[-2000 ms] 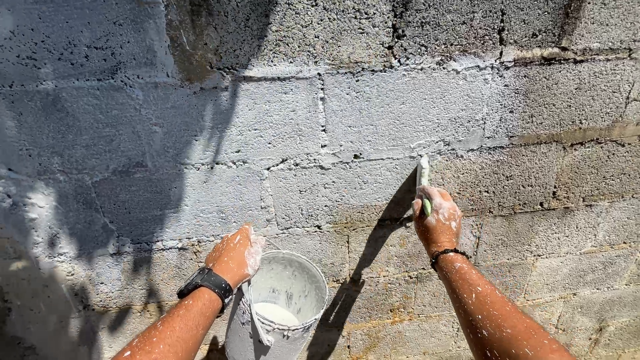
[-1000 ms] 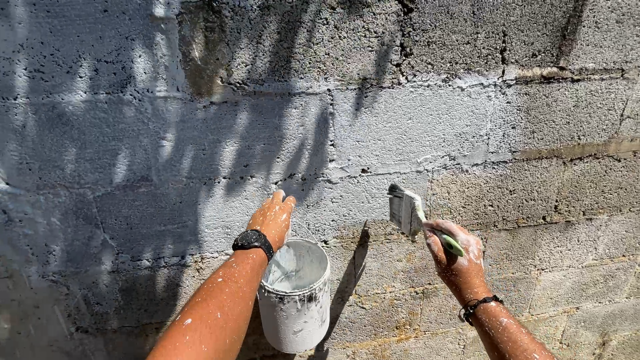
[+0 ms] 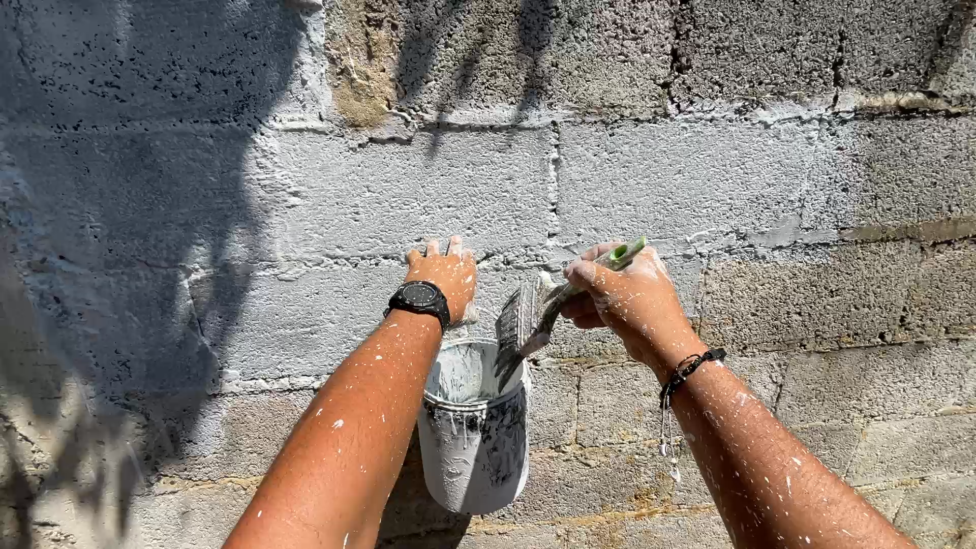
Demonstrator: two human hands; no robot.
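My right hand [image 3: 629, 297] grips the green-tipped handle of a paint-coated paintbrush [image 3: 526, 320]. The bristles point down at the mouth of a white plastic bucket [image 3: 474, 457], over its right inner side. Paint coats the inside of the bucket and streaks its outer wall. My left hand [image 3: 446, 278], with a black watch on the wrist, is just above the bucket, fingers up in front of the wall; its grip on the bucket's handle is mostly hidden. Both arms are speckled with white paint.
A concrete block wall [image 3: 839, 396] fills the view. Pale paint [image 3: 412, 191] covers its upper left and middle blocks; bare grey and brownish blocks lie to the right and below. Dark shadows fall over the left side and the top.
The brush has gone from the wall to the bucket's mouth, and my right hand has come closer to my left. Two seconds ago the brush was up against the wall.
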